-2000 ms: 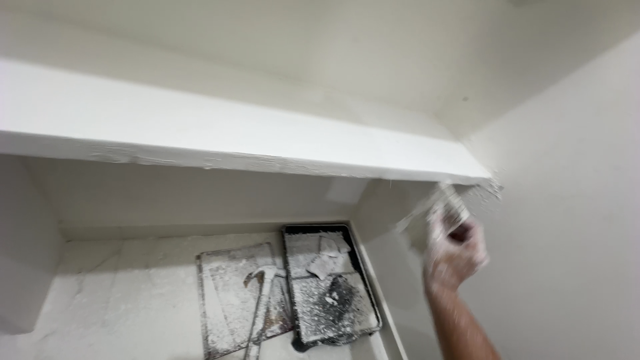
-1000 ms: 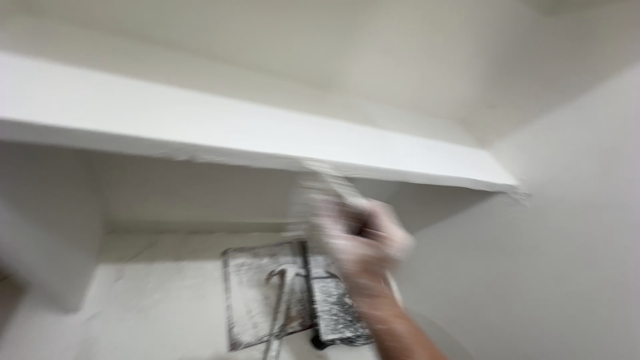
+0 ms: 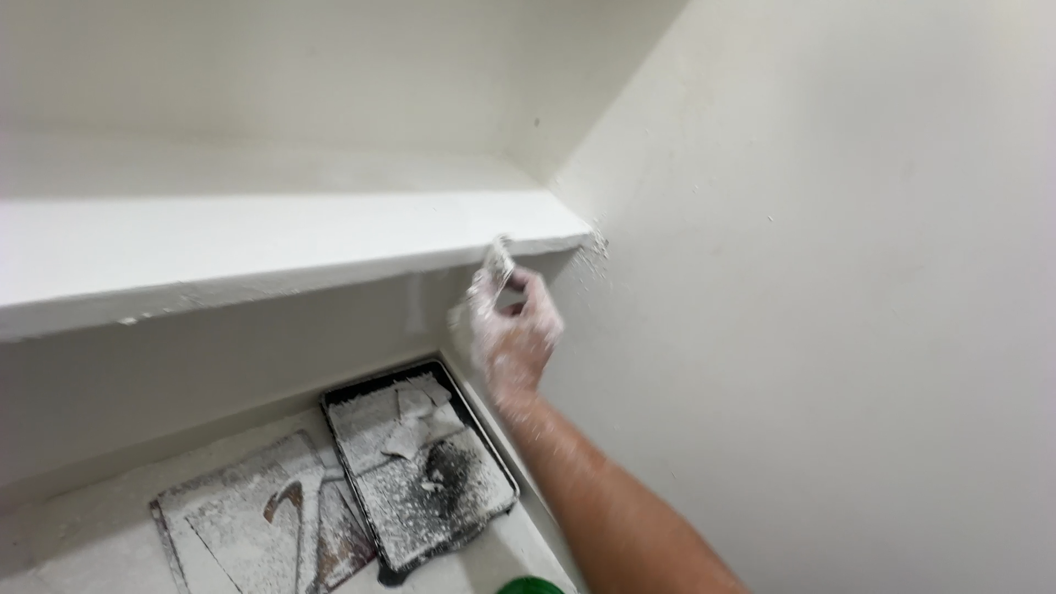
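Note:
White dust coats my right hand [image 3: 520, 322], which pinches a thin, dusty flat piece [image 3: 497, 262] between thumb and fingers; whether it is a sanding sheet or a scraper I cannot tell. The piece is at the front edge of a white wall shelf [image 3: 330, 239], a little left of the corner where the shelf meets the right wall. Rough white filler shows along that edge, with crumbs on the wall at the corner. My left hand is not in view.
Below the shelf, a black paint tray [image 3: 487, 445] holds dust and broken white flakes. Left of it a dusty claw hammer [image 3: 307, 511] lies on a dusty flat board [image 3: 239, 503]. A green round object [image 3: 530, 586] shows at the bottom edge. The bare wall [image 3: 825, 289] rises on the right.
My right hand, with the thin piece, went left along the shelf edge from near the corner and is now back closer to the corner. The view has shifted.

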